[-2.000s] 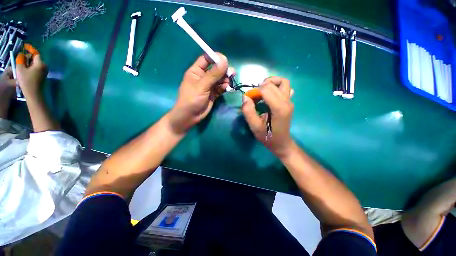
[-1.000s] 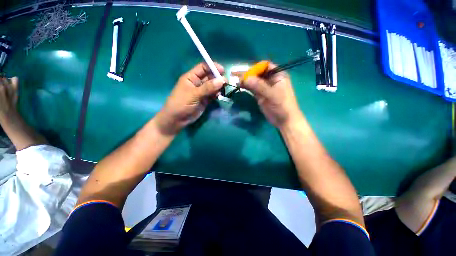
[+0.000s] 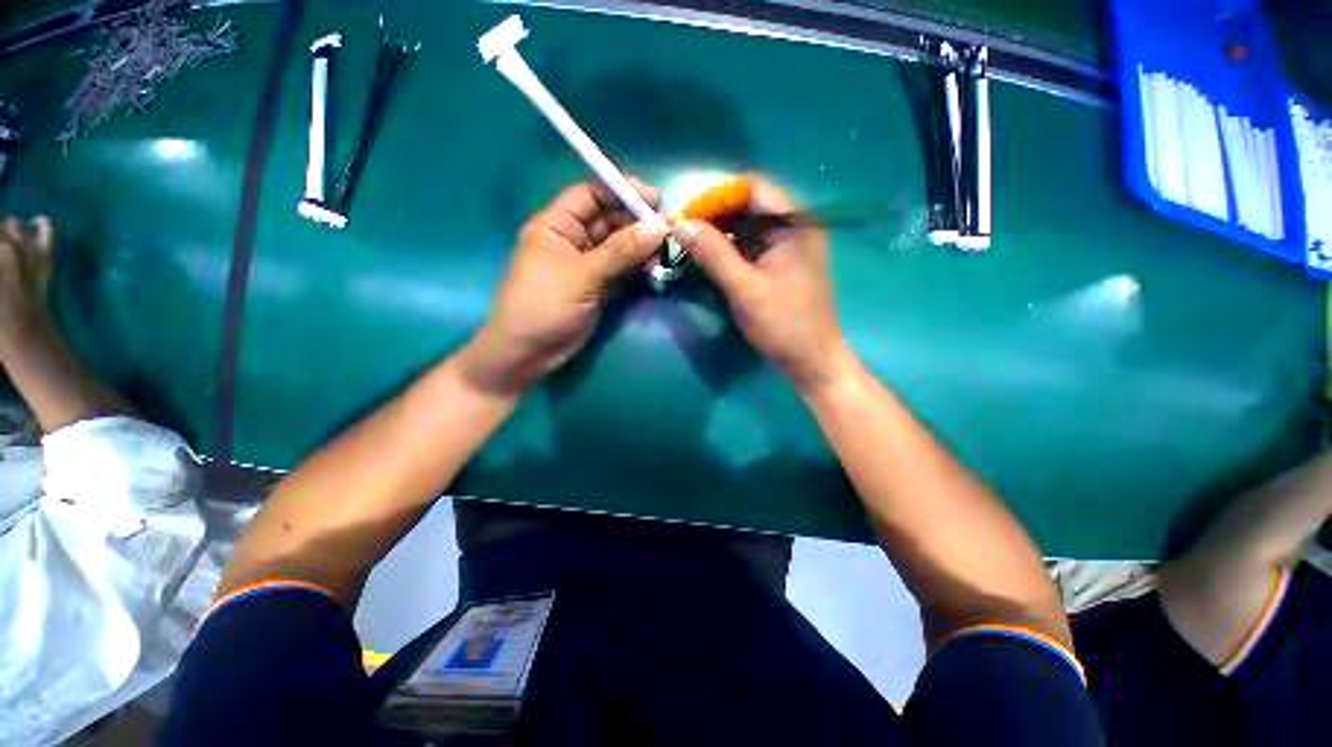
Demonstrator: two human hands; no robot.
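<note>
My left hand (image 3: 573,277) grips the lower end of a white strip (image 3: 567,129), which slants up and left to a white block at its top end. My right hand (image 3: 767,277), with an orange finger cot (image 3: 713,199) on a finger, meets the left at the strip's lower end. Its thumb and finger pinch there. Black wires (image 3: 833,218) fan out to the right from the right hand, blurred at their far ends. A small connector housing (image 3: 666,273) shows just below the fingertips, partly hidden by them.
A part-assembled harness (image 3: 317,132) lies at left, several more (image 3: 958,146) at right. A grey-pink lead pile (image 3: 146,59) is upper left. A blue tray (image 3: 1147,124) of white strips is upper right. A neighbour's arm (image 3: 51,350) is at left, another's (image 3: 1249,584) at right.
My right hand has turned so the black wires point right instead of down, and now meets my left fingers. The strip's top end has shifted slightly left. The left neighbour's hand has moved away from its harnesses.
</note>
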